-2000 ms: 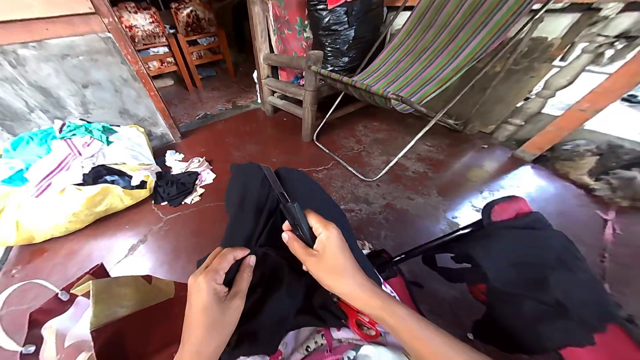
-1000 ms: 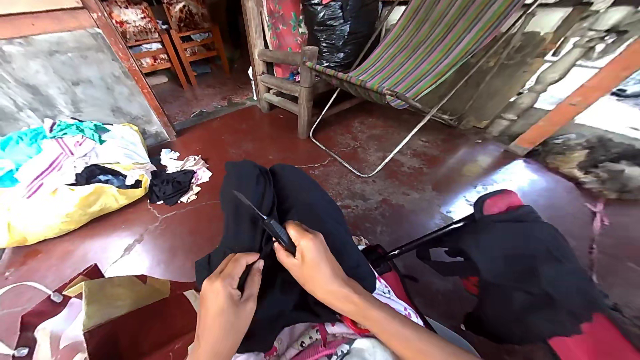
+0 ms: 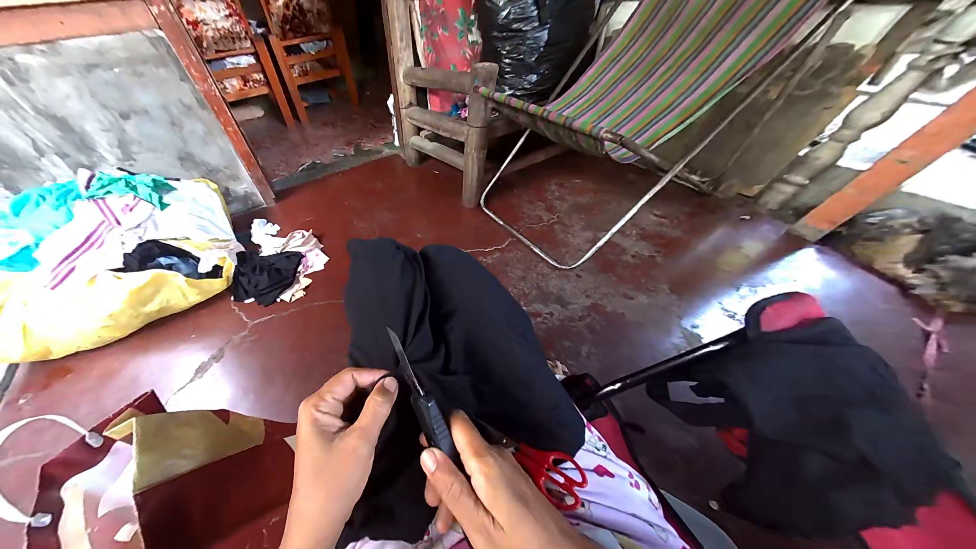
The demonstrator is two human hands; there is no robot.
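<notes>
Black cloth (image 3: 488, 335) lies over the lap. My right hand (image 3: 488, 480) grips a black-handled utility knife (image 3: 431, 415), its blade pointing up and away, close to the fingertips of my left hand (image 3: 343, 435). Between thumb and forefinger, my left hand pinches a small dark bit, which looks like an edge or thread of the black cloth. Red-handled scissors (image 3: 553, 476) rest on a white floral cloth (image 3: 610, 496) beside my right hand; their blades are mostly hidden.
At the left are a yellow sack (image 3: 114, 313) with clothes and a black scrap (image 3: 267, 276), and a maroon and tan bag (image 3: 206, 473) nearer. Black and red fabric (image 3: 831, 419) sits at the right by a black bar (image 3: 663, 370). A striped sling chair (image 3: 656, 76) stands ahead.
The knife has moved nearer my body, and its blade now stands beside my left fingertips. My left hand keeps its pinch.
</notes>
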